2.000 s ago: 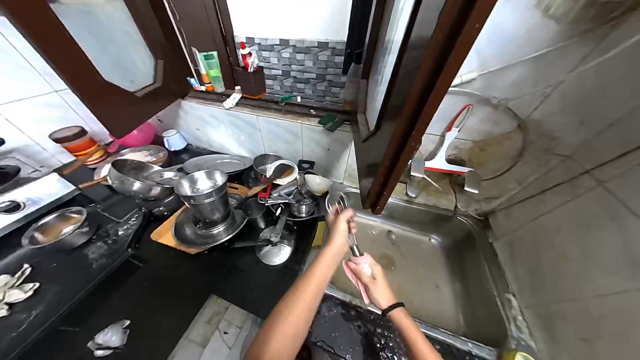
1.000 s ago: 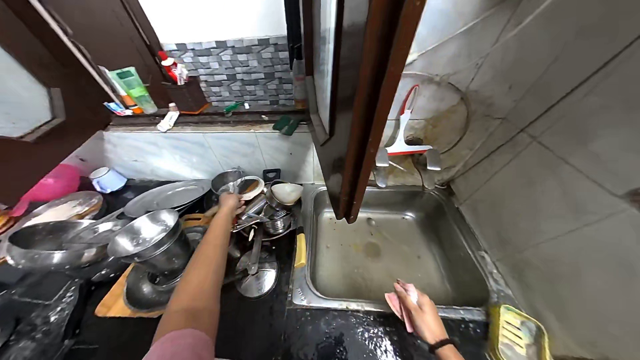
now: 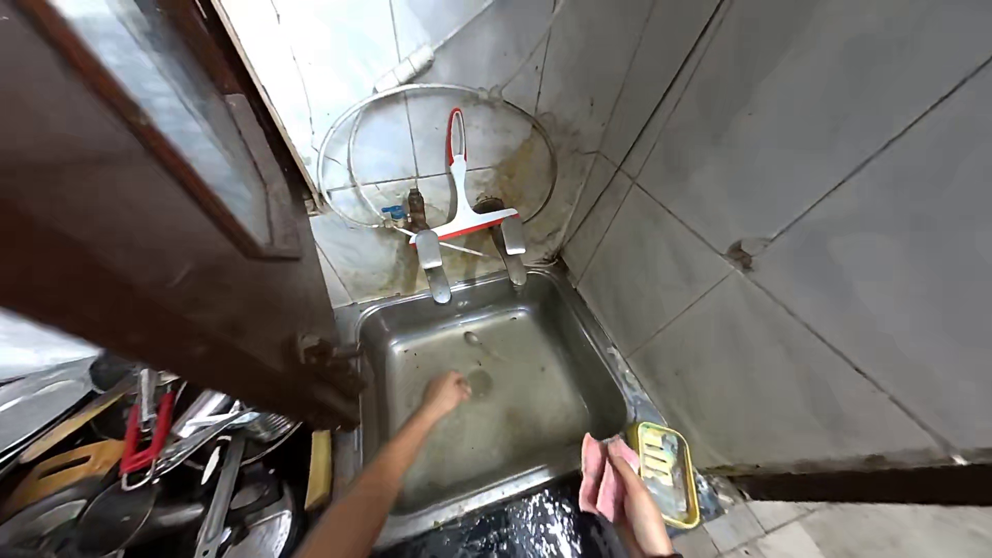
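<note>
My left hand [image 3: 447, 392] reaches over the basin of the metal sink [image 3: 504, 470], its fingers curled near the drain; whether it holds anything is not visible. A spoon [image 3: 474, 339] lies in the basin beyond it. Near the sink's front right corner, my right hand [image 3: 637, 496] grips a folded pink cloth [image 3: 602, 477]. Just right of the cloth is a yellow soap dish [image 3: 689, 496] with ridges inside.
Two metal taps [image 3: 437, 283] stand at the sink's back, with a red and white squeegee [image 3: 463, 209] resting across them. A brown wooden shutter [image 3: 256, 341] juts in at left, above piled pans and utensils [image 3: 221, 496]. A yellow sponge [image 3: 318, 469] lies left of the sink.
My left hand has moved from the pile of utensils to over the sink. My right hand still holds the pink cloth, now beside the soap dish. The view has swung right.
</note>
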